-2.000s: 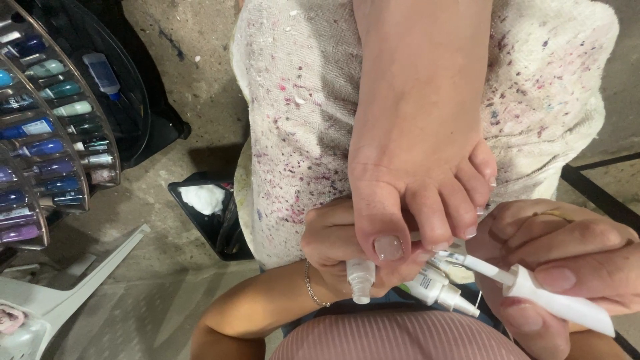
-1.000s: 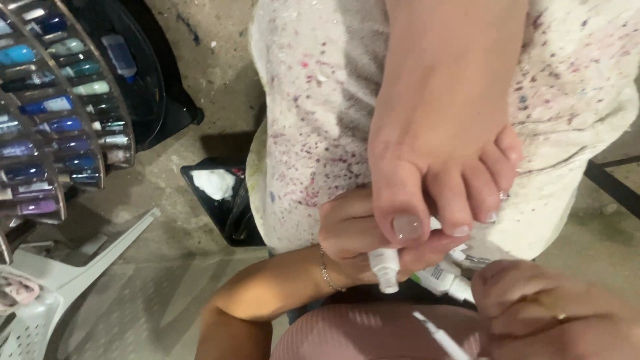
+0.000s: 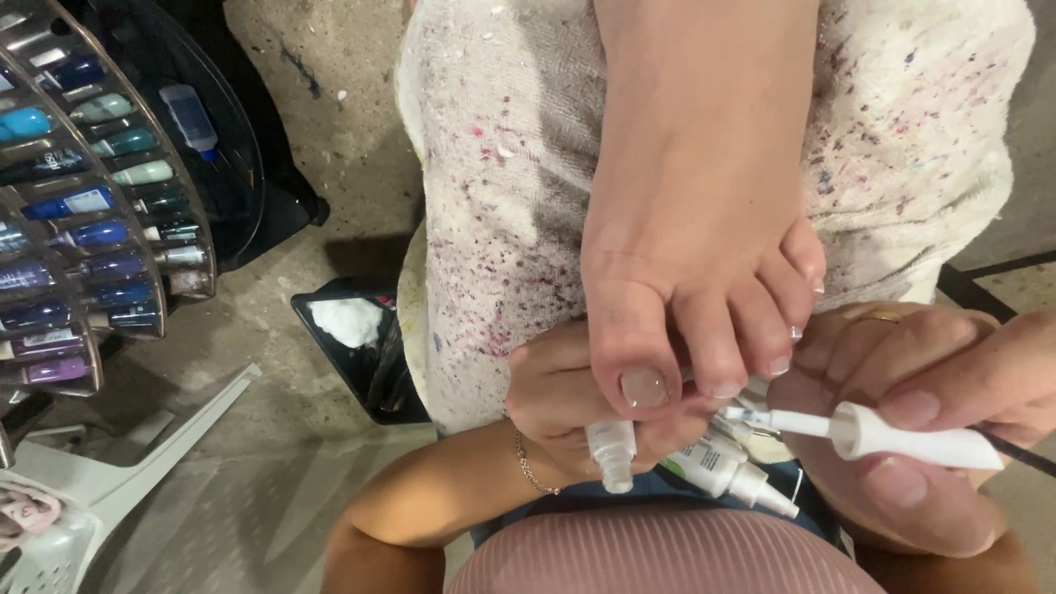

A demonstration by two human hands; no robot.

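Observation:
Another person's bare foot (image 3: 701, 165) rests on a paint-flecked white towel (image 3: 503, 214), toes toward me. The big toenail (image 3: 643, 387) looks glossy. Beneath the toes, my left hand (image 3: 569, 396) holds a small open nail polish bottle (image 3: 611, 455), its neck pointing toward me. My right hand (image 3: 924, 396) grips the white cap of a nail polish brush (image 3: 916, 437) between thumb and fingers. The brush tip is close to the second toe; whether it touches cannot be told. White bottles with nozzles (image 3: 722, 470) lie below the toes, partly hidden by my left hand.
A tiered rack of nail polish bottles (image 3: 91, 198) stands at the left, beside a black tray (image 3: 247, 190) holding a small clear bottle (image 3: 190, 120). A black dish (image 3: 330, 289) holds white cotton (image 3: 346, 322). A light plastic chair or stool (image 3: 157, 478) is at the lower left.
Two seconds ago the brush was at the toes; one second ago my right hand held it lower, away from them. Now it is back near the second toe. My left hand still holds the bottle.

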